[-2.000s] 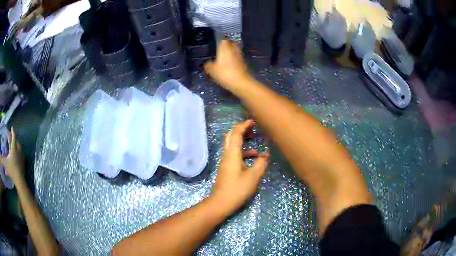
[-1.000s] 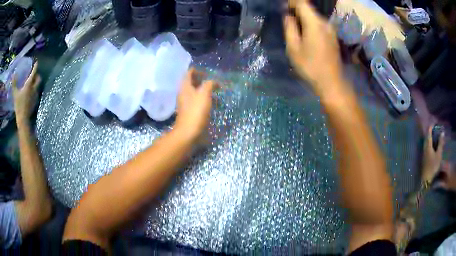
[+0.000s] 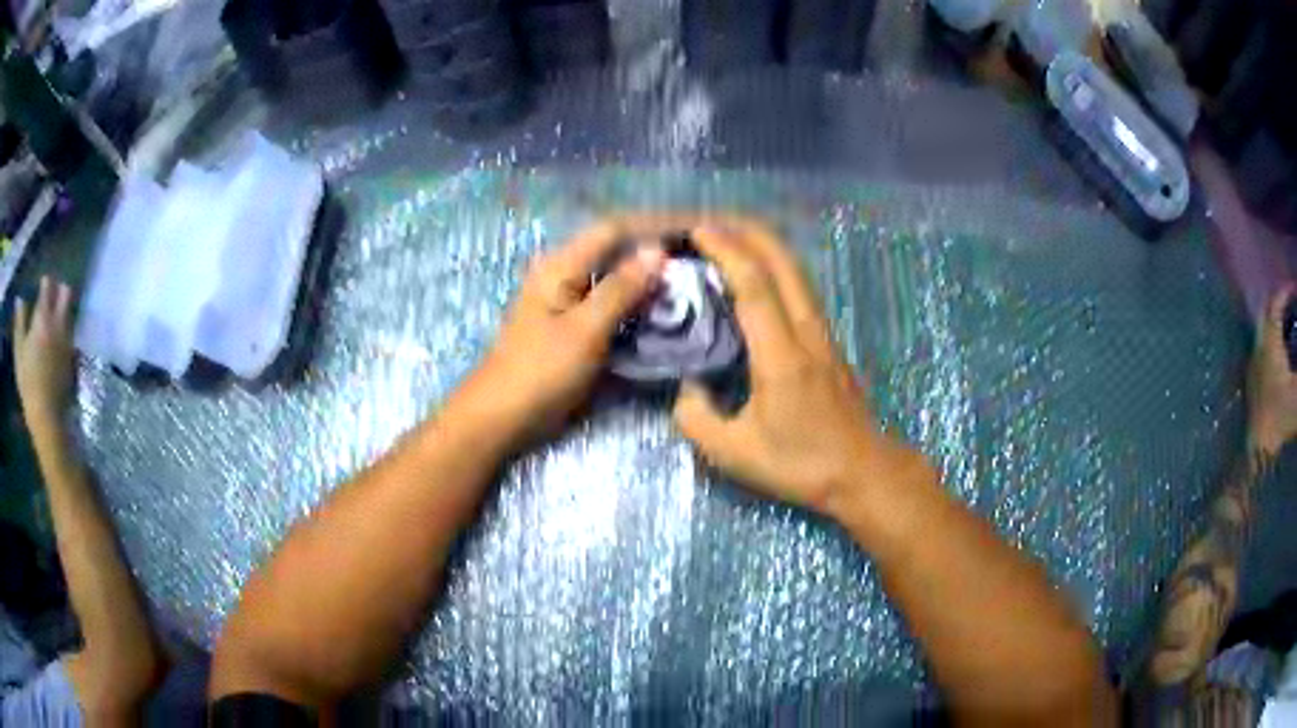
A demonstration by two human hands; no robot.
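Observation:
A small black pot or insert (image 3: 680,336) with a raised round hub is at the middle of the view, between my two hands. My left hand (image 3: 576,316) grips its left side, with the thumb on top near the hub. My right hand (image 3: 775,373) is curved round its right side, fingers over the far edge and thumb at the near edge. The pot's underside and sides are mostly hidden, and it is blurred. I cannot tell if it touches the table.
Bubble wrap (image 3: 569,626) covers the table. Translucent oval containers (image 3: 199,263) lean in a row at left. Dark stacks (image 3: 462,57) stand at the far side. A narrow oval part (image 3: 1121,140) lies far right. Other people's hands show at the left edge (image 3: 46,349) and right edge (image 3: 1273,377).
Both hands have come together at the centre; my right hand has come back from the far side, and the small black pot is now between them. The translucent row sits further left in view.

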